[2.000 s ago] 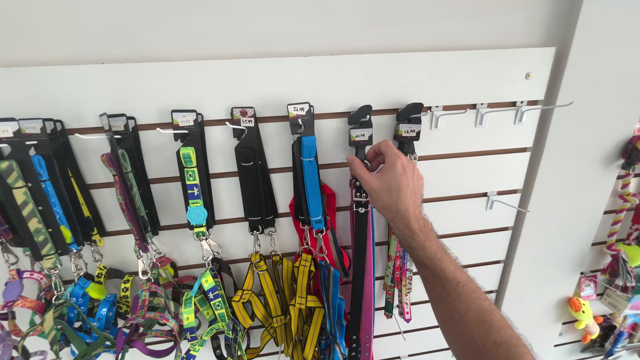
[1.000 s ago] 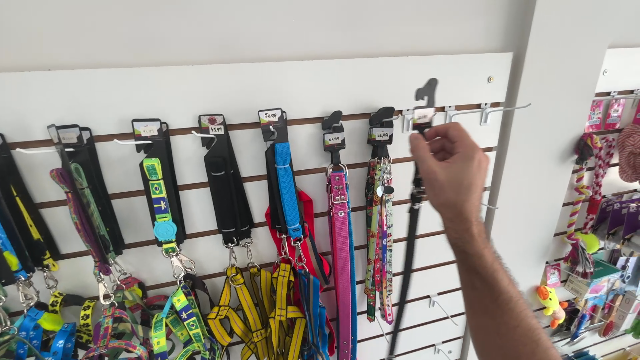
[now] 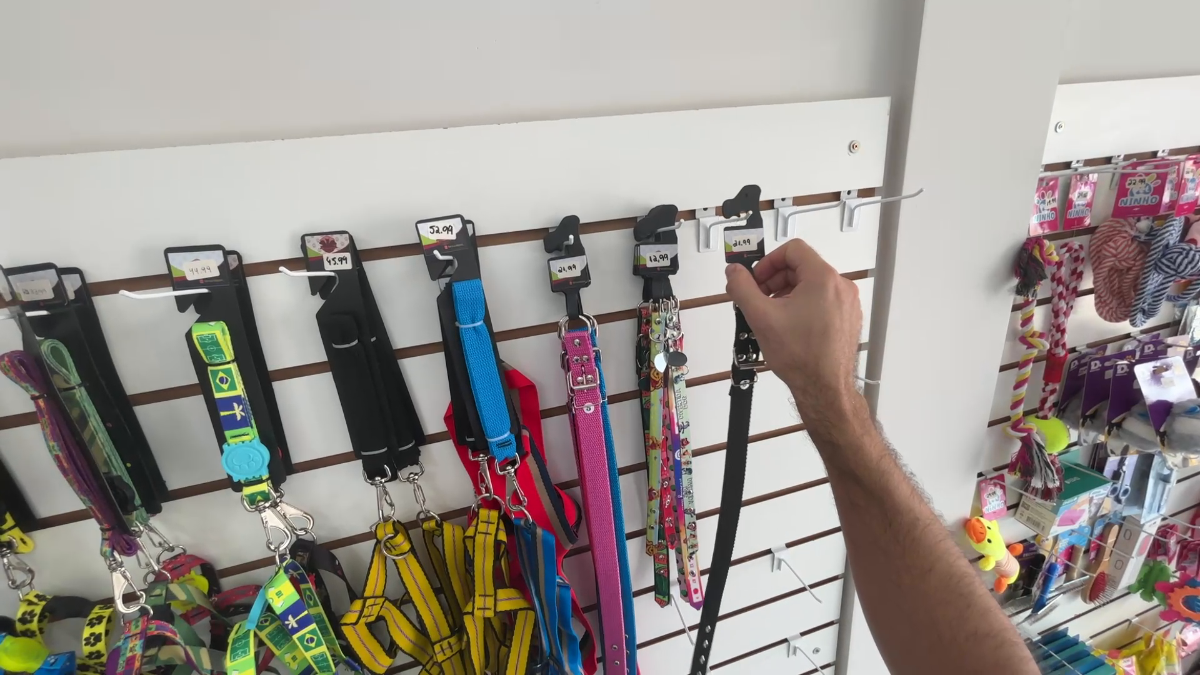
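Note:
My right hand point(image 3: 802, 314) pinches the lower part of a black plastic hanger card point(image 3: 743, 230) at upper right. From it hangs a black pet collar point(image 3: 731, 469) with a metal buckle. The card's hooked top is in front of a white display hook point(image 3: 722, 228); whether it rests on that hook I cannot tell. Just left hang several thin patterned collars point(image 3: 666, 450), then a pink collar point(image 3: 595, 469) with a blue one behind it. My left hand is not in view.
White slatwall point(image 3: 562, 169) carries more leashes and harnesses, among them a blue leash point(image 3: 483, 366) and yellow harnesses point(image 3: 398, 581). Bare hooks point(image 3: 858, 204) stick out at upper right. A white column point(image 3: 966, 234) stands beyond, then a rack with rope toys point(image 3: 1029, 328).
Two seconds ago my right hand was at the pink collar's hook. It moved right with the black collar, past the patterned collars, to a hook on their right.

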